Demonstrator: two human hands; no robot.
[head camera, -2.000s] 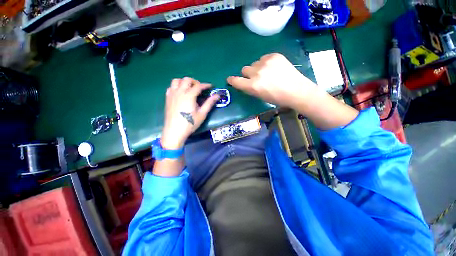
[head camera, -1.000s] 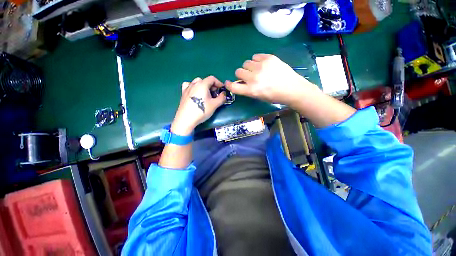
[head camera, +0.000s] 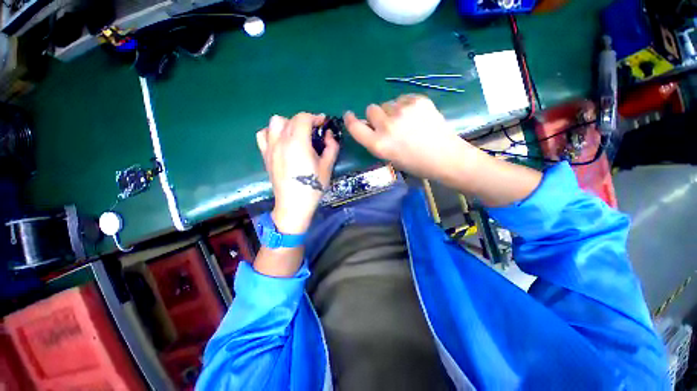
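Observation:
A small dark watch case (head camera: 327, 133) is between the thumb and fingers of my left hand (head camera: 296, 163), above the front part of the green mat. My left hand partly covers it. My right hand (head camera: 405, 134) is just right of the case with its fingers curled and thumb and index finger near the case. Whether my right fingers hold something small cannot be told.
Tweezers (head camera: 425, 81) lie behind my right hand, beside a white paper sheet (head camera: 500, 82). A narrow small-parts tray (head camera: 359, 185) is at the bench edge. A wire spool (head camera: 34, 241) stands far left. A corded grey tool (head camera: 607, 92) hangs right.
My left hand has turned more upright and holds the dark case, whose bright rim no longer shows. The view has shifted, and the tweezers now show clearly behind my right hand.

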